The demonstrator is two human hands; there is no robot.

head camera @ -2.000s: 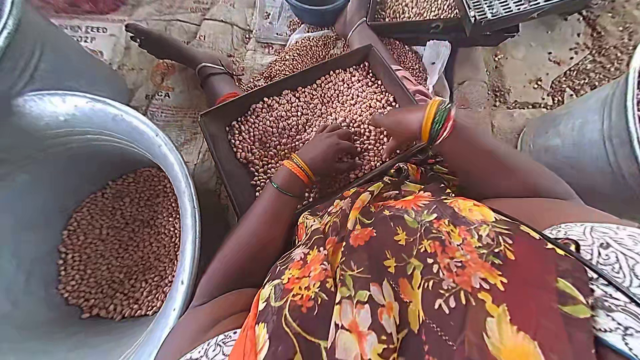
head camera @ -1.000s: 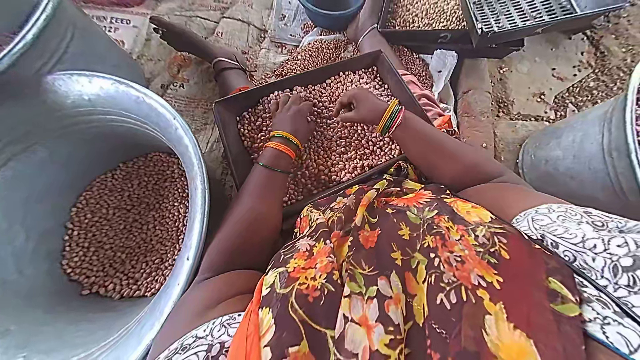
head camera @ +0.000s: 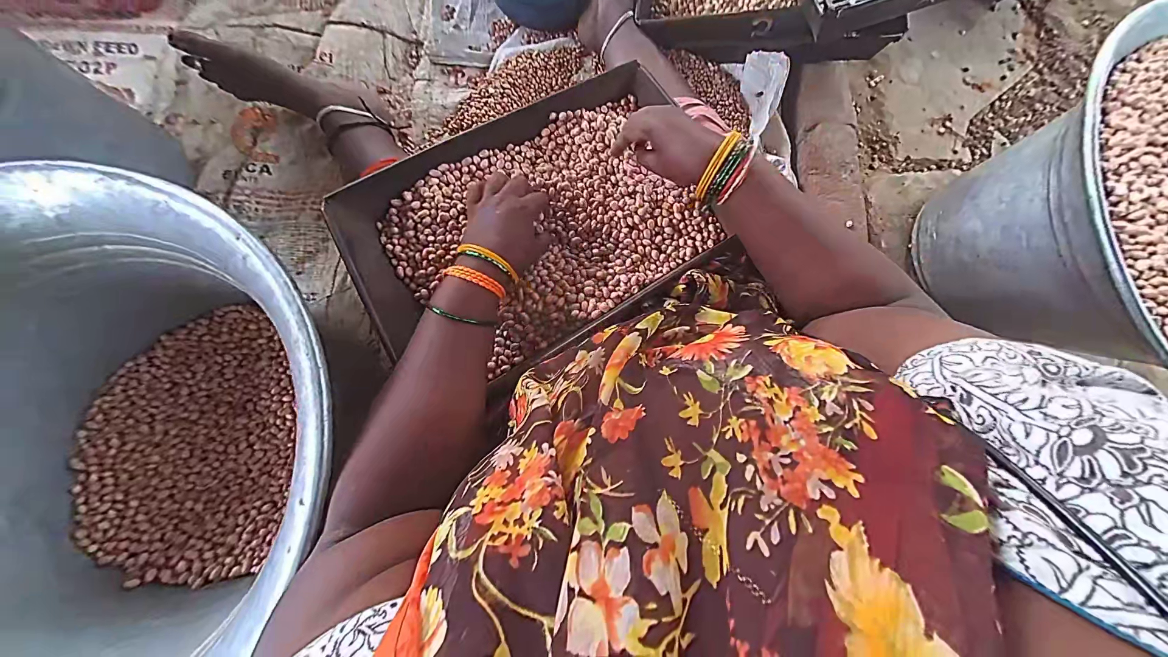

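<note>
A dark rectangular tray (head camera: pixel 356 265), tilted in view, rests at my lap and is filled with pinkish-brown shelled nuts or beans (head camera: pixel 593 237), probably peanuts. My left hand (head camera: pixel 507 219) lies on them left of the middle, fingers bent down into the layer; whether it grips any is hidden. Over the right back part of the tray is my right hand (head camera: pixel 668 144), its fingers curled and thumb side toward the pile; I cannot tell if a kernel is between the fingertips. Coloured bangles circle both wrists.
A large metal tub (head camera: pixel 315 411) with similar kernels stands at left, and a metal bucket (head camera: pixel 1013 210) of kernels at right. Behind the tray are a heap of kernels (head camera: pixel 516 87) on sacking, a blue bowl (head camera: pixel 543 11) and another dark tray (head camera: pixel 730 32). My bare foot (head camera: pixel 237 68) extends at upper left.
My hands were close together over the tray one second ago and are now farther apart, the right one having moved toward the tray's right back corner.
</note>
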